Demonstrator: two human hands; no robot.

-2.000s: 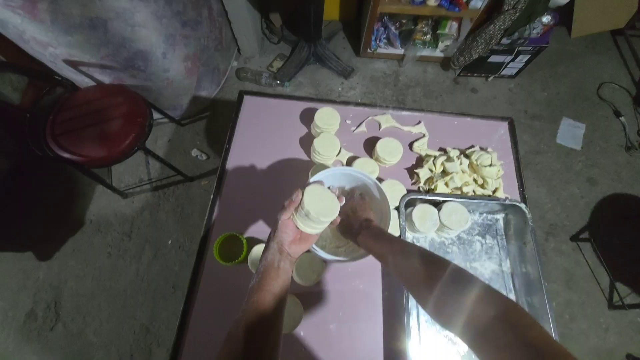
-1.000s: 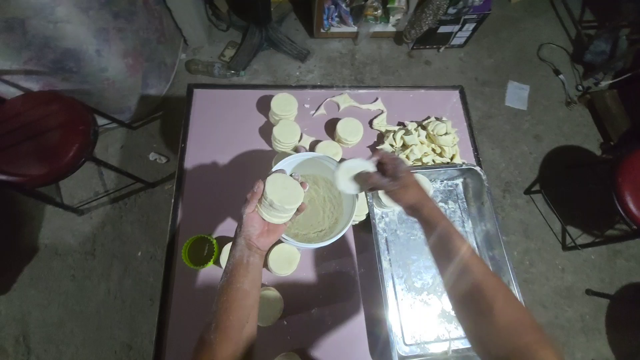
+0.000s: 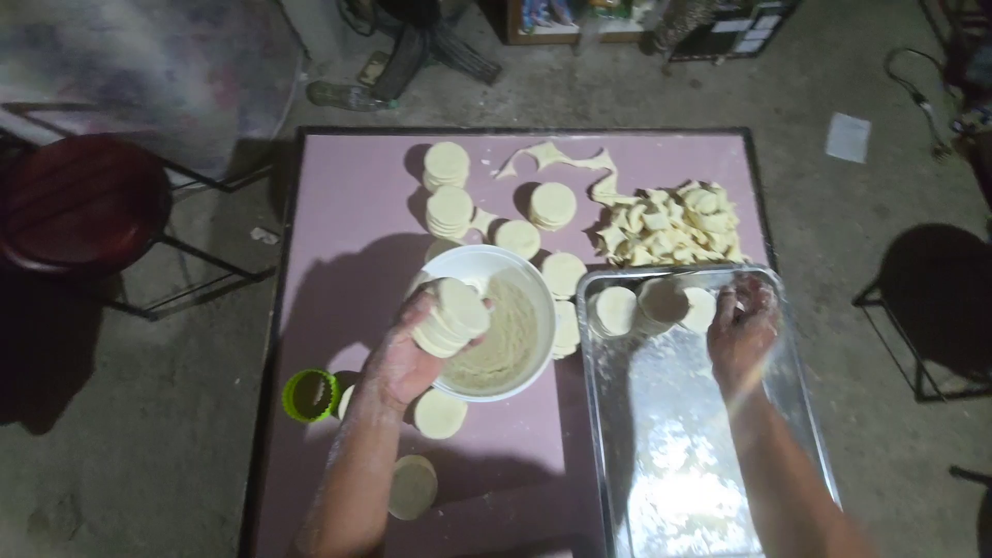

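My left hand [image 3: 411, 353] holds a stack of round dough discs [image 3: 452, 318] above the left side of a white bowl [image 3: 546, 329] with flour [image 3: 496, 341] in it. My right hand [image 3: 744, 322] is over the top right part of a metal tray [image 3: 593, 434], beside a dough disc [image 3: 699, 310] at its fingertips; whether the fingers still grip anything is hard to see. Farther left in the tray lie a stack of discs [image 3: 616, 311] and a shaded one [image 3: 663, 302]. More disc stacks [image 3: 447, 164] stand behind the bowl, and a green ring cutter [image 3: 310, 395] is at the left.
A heap of dough scraps [image 3: 674, 225] lies behind the tray, with a thin dough strip [image 3: 550, 155] to its left. Single discs [image 3: 440, 413] rest on the pink table [image 3: 341, 194] near my left forearm. A red stool [image 3: 85, 205] stands left, a dark stool [image 3: 942, 271] right.
My right hand was in the bowl, then held a disc beside it; now it is at the tray's top right. My left hand keeps its stack at the bowl. A disc shows near my right fingertips.
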